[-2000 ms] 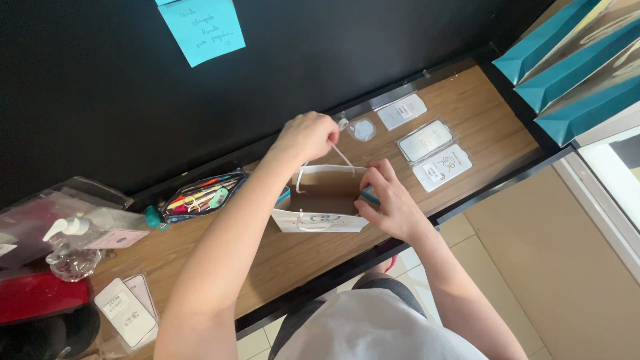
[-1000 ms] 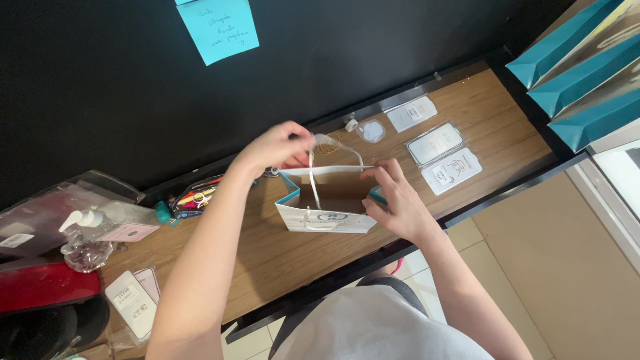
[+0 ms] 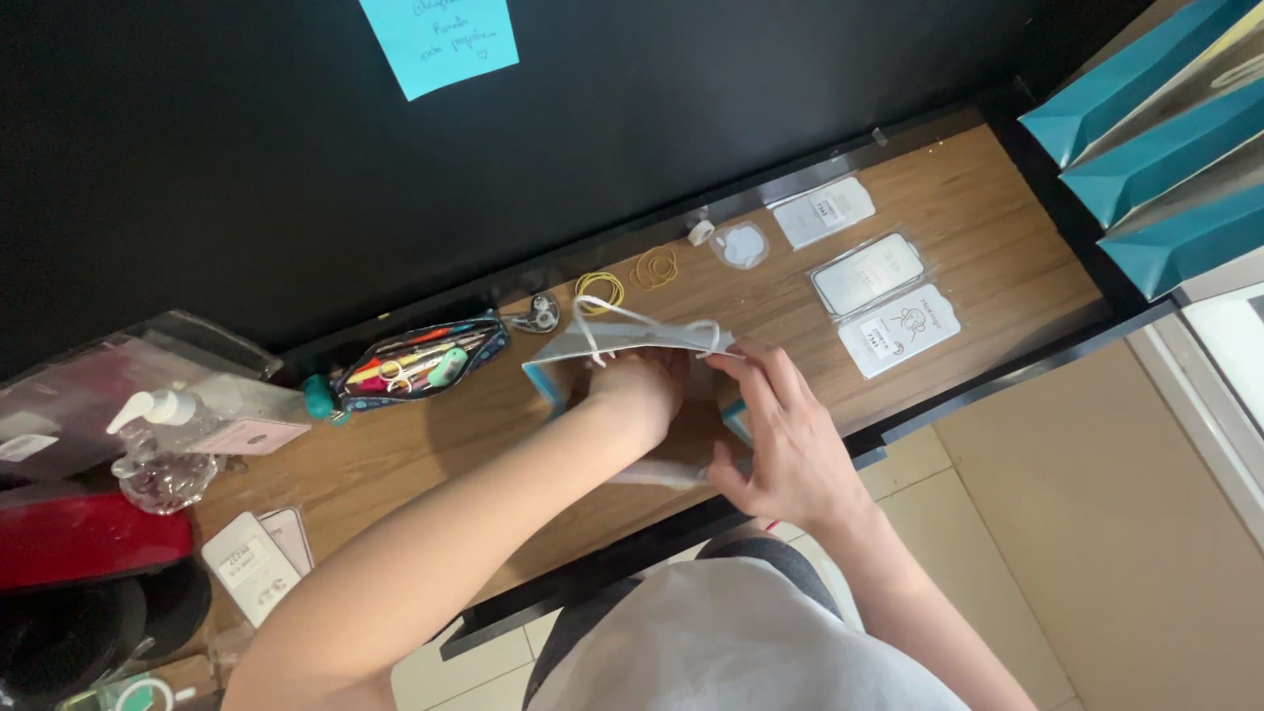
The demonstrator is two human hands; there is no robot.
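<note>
A white paper gift bag [image 3: 553, 357] with blue sides and white cord handles stands on the wooden shelf with its mouth up. My left hand [image 3: 632, 395] reaches down inside it; the fingertips are hidden, so what they touch cannot be told. At the bag's right edge, my right hand [image 3: 785, 434] has its thumb and fingers on the rim. Behind the bag lie yellow rubber bands [image 3: 599, 292].
A filled pencil case [image 3: 420, 363] and a clear pump bottle [image 3: 163, 459] are at left. Packaged phone accessories [image 3: 869, 275] lie at right, beyond a round sticker [image 3: 740, 245]. Blue paper bags [image 3: 1126, 118] occupy the upper right corner.
My left hand has moved from the handle above the bag down into the bag. The handle now leans back toward the rubber bands. My right hand remains at the bag's right side.
</note>
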